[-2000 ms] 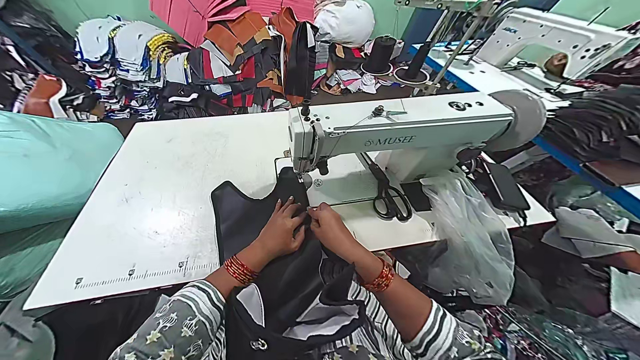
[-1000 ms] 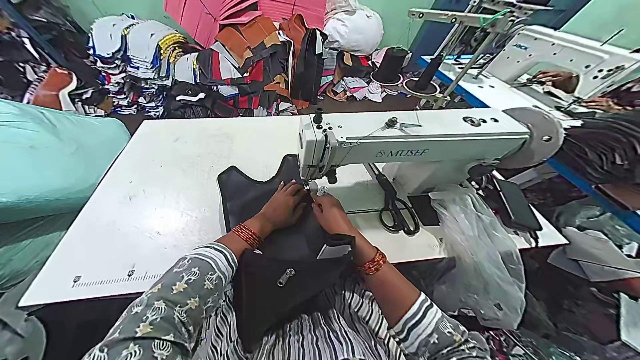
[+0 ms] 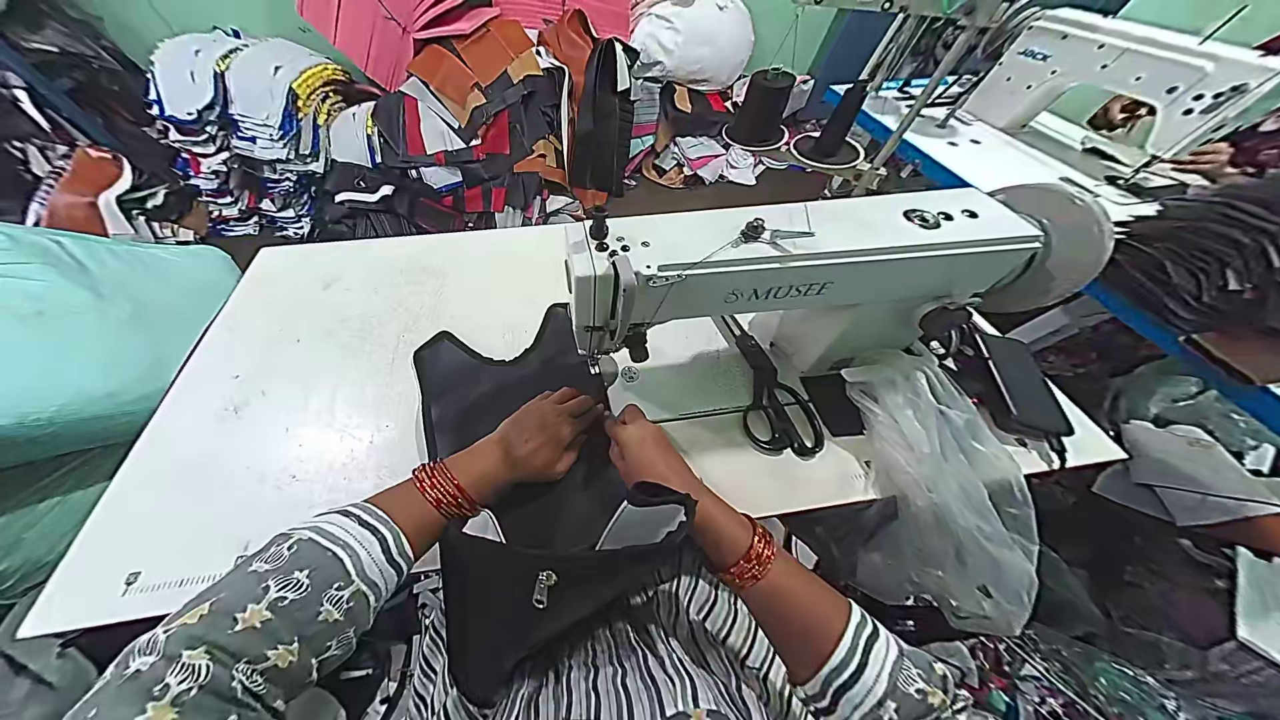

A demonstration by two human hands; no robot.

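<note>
A black fabric piece (image 3: 500,400) with notched, bound edges lies on the white table under the head of a Musee sewing machine (image 3: 800,260). My left hand (image 3: 548,437) rests on it with bent fingers, just in front of the presser foot (image 3: 600,368). The fingertips of my right hand (image 3: 645,450) pinch its right edge close to the foot. The near part of the piece hangs over the table edge toward my lap and carries a metal zipper pull (image 3: 543,589). The needle tip is too small to make out.
Black-handled scissors (image 3: 780,410) lie right of the needle area, beside a clear plastic bag (image 3: 945,490) and a black phone-like object (image 3: 1020,385). Stacked cut pieces (image 3: 270,100) and thread cones (image 3: 762,108) stand behind the table (image 3: 290,350). Another person's hand (image 3: 1203,160) is by the Jack machine (image 3: 1150,80).
The near part of the black piece has shifted and folded differently over my lap; its zipper pull shows lower than my hands. Both hands stay close to the presser foot.
</note>
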